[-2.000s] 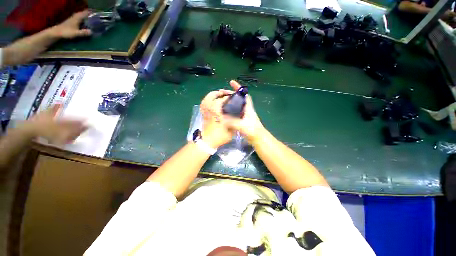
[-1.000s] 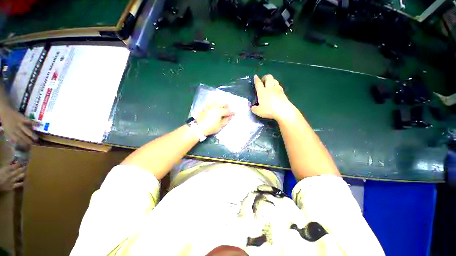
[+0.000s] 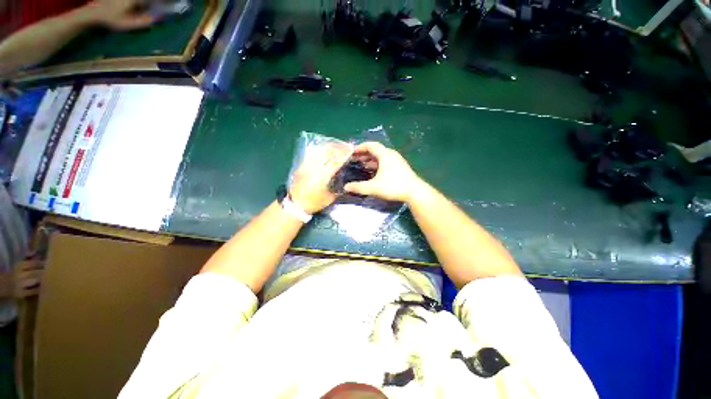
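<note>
A black power adapter is between my two hands, above the clear poly bags on the green bench. My left hand is at its left side, with clear plastic around and under the fingers. My right hand curls around the adapter from the right, thumb and fingers on it. The fingers and glare partly hide the adapter. I cannot tell whether it is inside a bag.
Black adapters lie in a pile at the far side and in a group at right. A printed carton is at left above a brown box. Another person's arm reaches in at upper left. A blue bin is below the bench.
My hands have come together around the black adapter; a second ago they were apart over the bags. The bagged adapter seen earlier on the carton is gone. Another person's arm has reached in at upper left.
</note>
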